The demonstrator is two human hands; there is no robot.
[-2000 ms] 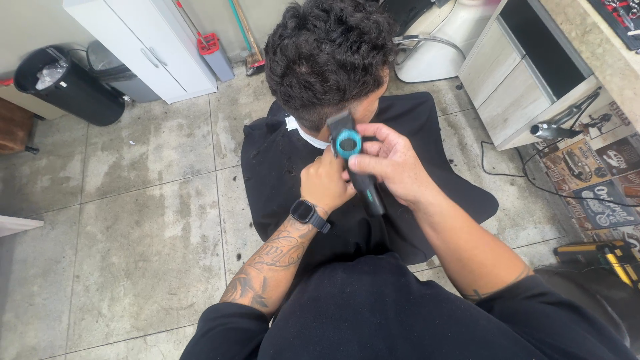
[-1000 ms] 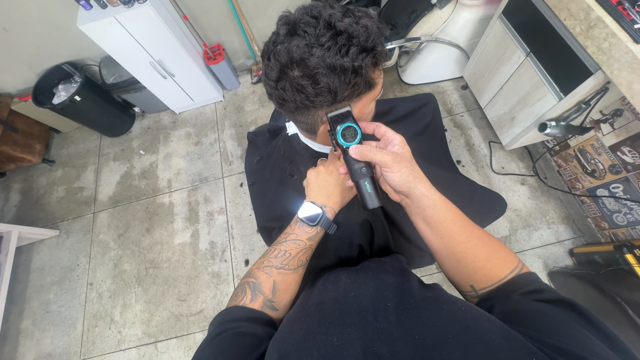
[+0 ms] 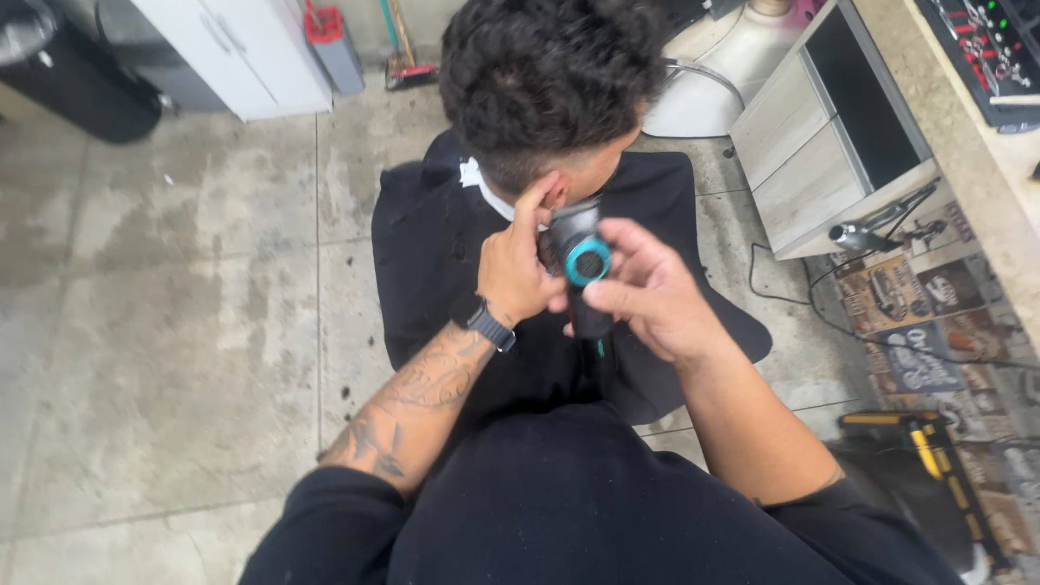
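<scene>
A seated person with dark curly hair (image 3: 552, 73) wears a black cape (image 3: 431, 268) and a white neck strip (image 3: 494, 195). My right hand (image 3: 658, 292) holds a black hair clipper with a teal ring (image 3: 587, 260), its blade end up, close below the person's ear (image 3: 556, 191). My left hand (image 3: 520, 264), with a dark watch on the wrist, has a finger raised at the ear; its other fingers are near the clipper, partly behind it. Whether it grips anything is hidden there.
At right stand a cabinet with a stone counter (image 3: 975, 162), a tool mat (image 3: 987, 57) and a hanging hair dryer (image 3: 861, 236) with cords. A black bin (image 3: 89, 81), white cabinet (image 3: 236, 49) and broom (image 3: 410, 75) are at the back. A black-and-yellow object (image 3: 934, 455) lies lower right.
My left hand's finger now reaches up to the person's ear. The clipper in my right hand sits more upright, slightly blurred. The view has moved closer to the person.
</scene>
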